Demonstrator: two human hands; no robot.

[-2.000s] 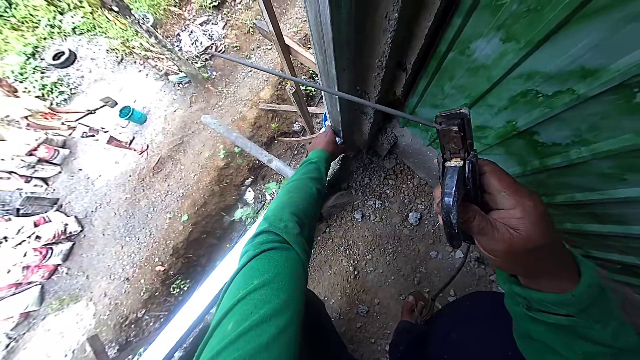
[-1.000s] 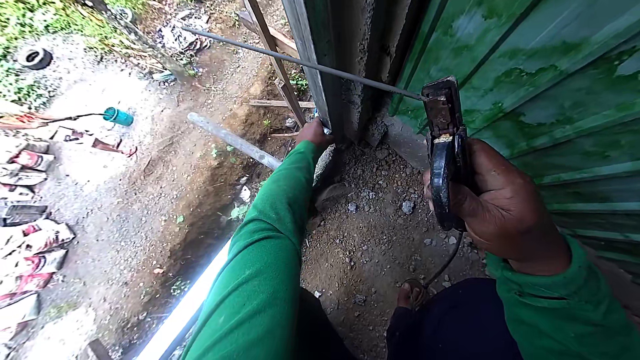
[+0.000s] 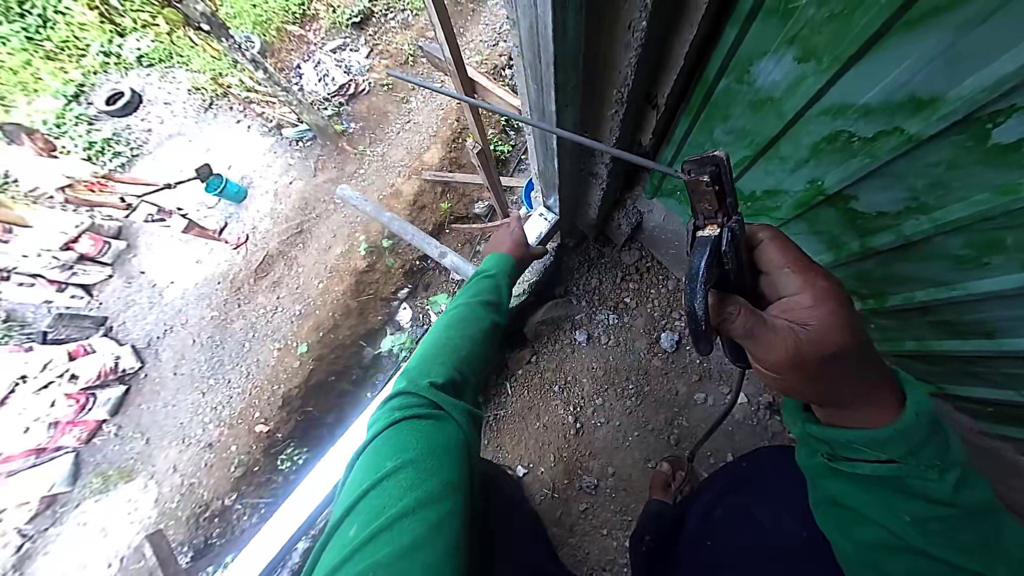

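My right hand (image 3: 800, 320) grips a black welding electrode holder (image 3: 716, 256) at the right. Its jaws clamp a long grey welding rod (image 3: 544, 126) that points up and left across the upright metal post (image 3: 538, 96). From the holder a cable (image 3: 720, 420) hangs down toward my foot. My left hand (image 3: 514, 244) reaches forward to the foot of the post and holds the end of a shiny metal tube (image 3: 541, 224) against it. The tube's long, bright part (image 3: 312, 488) runs under my left sleeve to the lower left. My left fingertips are partly hidden.
A green corrugated metal sheet (image 3: 888, 160) stands at the right. Gravelly soil (image 3: 616, 376) lies below me. To the left, the lower ground holds a round pole (image 3: 404, 230), wooden braces (image 3: 468, 104), a teal bucket (image 3: 226, 189), a tyre (image 3: 117, 100) and several sacks (image 3: 72, 400).
The end of the metal tube at my left hand now shows more plainly, with the fingers on its left side. My right hand keeps its hold on the electrode holder.
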